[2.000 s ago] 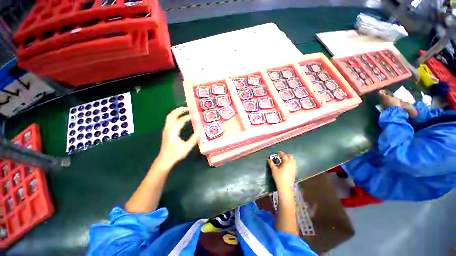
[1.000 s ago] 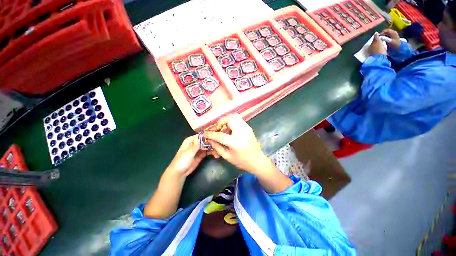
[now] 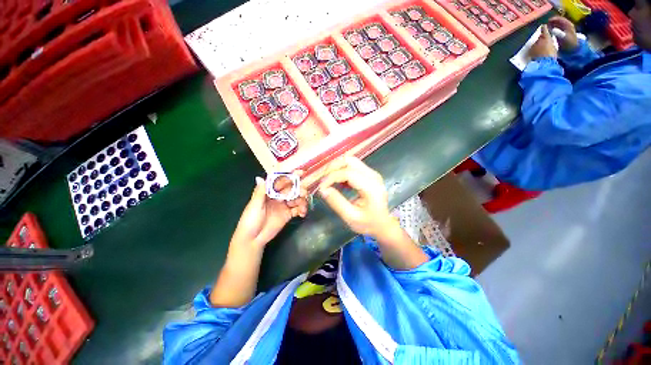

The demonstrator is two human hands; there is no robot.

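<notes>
My left hand (image 3: 268, 214) holds a squarish silver housing (image 3: 283, 187) with a round central opening, upright in its fingertips. My right hand (image 3: 357, 196) is just to its right, apart from it, with thumb and forefinger pinched together; whether something tiny is between them I cannot tell. The stacked four-section parts tray (image 3: 325, 146) lies just beyond my hands, its bays holding several loose housings. The adhesive dot sheet (image 3: 116, 180), white with rows of dark circles, lies flat on the green bench to the left.
Deep red stacked trays (image 3: 93, 71) stand back left. A small-pocket tray (image 3: 53, 314) and a dark metal arm (image 3: 46, 256) are at left. A white board (image 3: 250, 36) lies behind the parts tray. A person in blue (image 3: 571, 121) works at right. A brown carton (image 3: 464, 221) sits below the bench edge.
My hands were at the tray and bench, then came together around the housing. Now my right hand has drawn back from it, and the housing faces up in my left fingertips.
</notes>
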